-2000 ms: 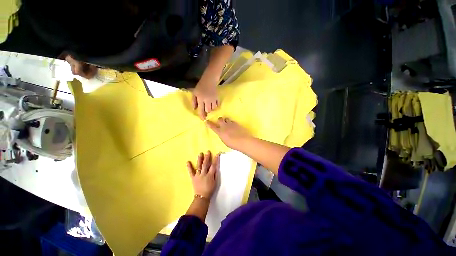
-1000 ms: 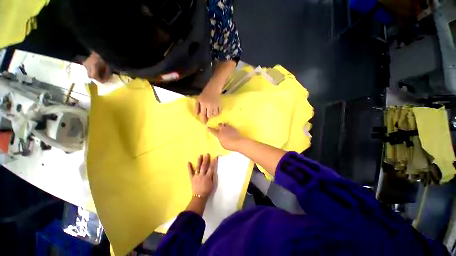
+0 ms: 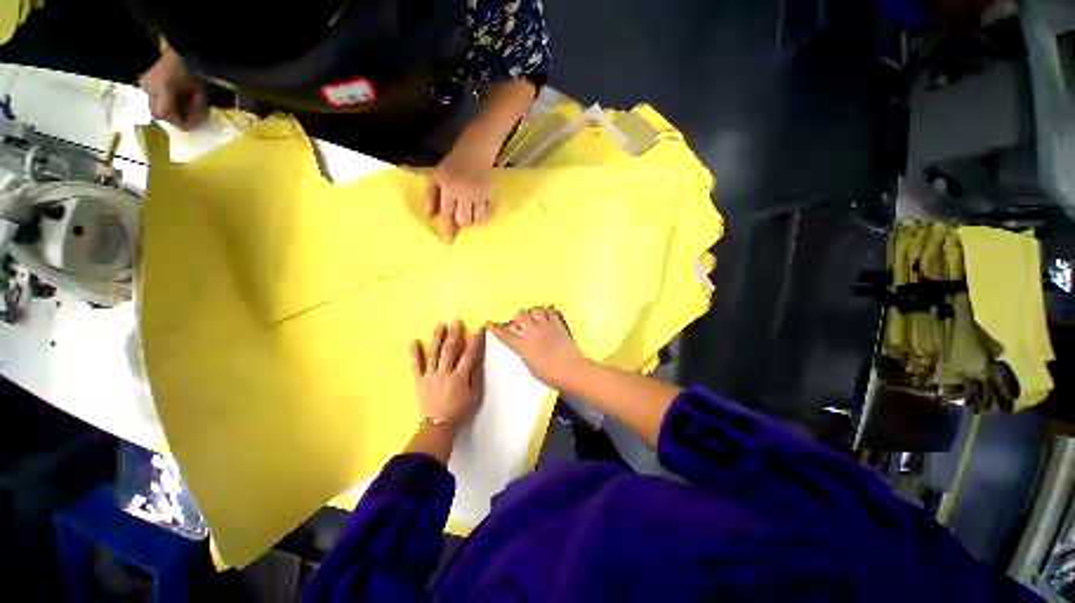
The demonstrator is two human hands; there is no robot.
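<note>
A large yellow bag panel [image 3: 318, 389] with a thin seam line lies over the white table, its left side raised in a curve. My left hand [image 3: 448, 377] lies flat on its near part, fingers spread. My right hand [image 3: 538, 344] rests at the panel's near edge, thumb and index extended towards my left hand; it holds nothing that I can see. The seated person's hand [image 3: 462, 194] presses on the panel further up, at the seam's end. More yellow panels [image 3: 678, 224] lie layered at the right, under the worked one.
A white sewing machine [image 3: 77, 242] stands at the left on the white table [image 3: 71, 342]. The seated person's other hand [image 3: 175, 94] is at the upper left. Yellow parts [image 3: 1002, 295] hang at the right. A blue stool or bin [image 3: 118, 536] is at the lower left.
My right hand has moved from beside the other person's fingers down to the panel's near edge, close to my left hand. More of the panel's middle shows. The view has shifted slightly.
</note>
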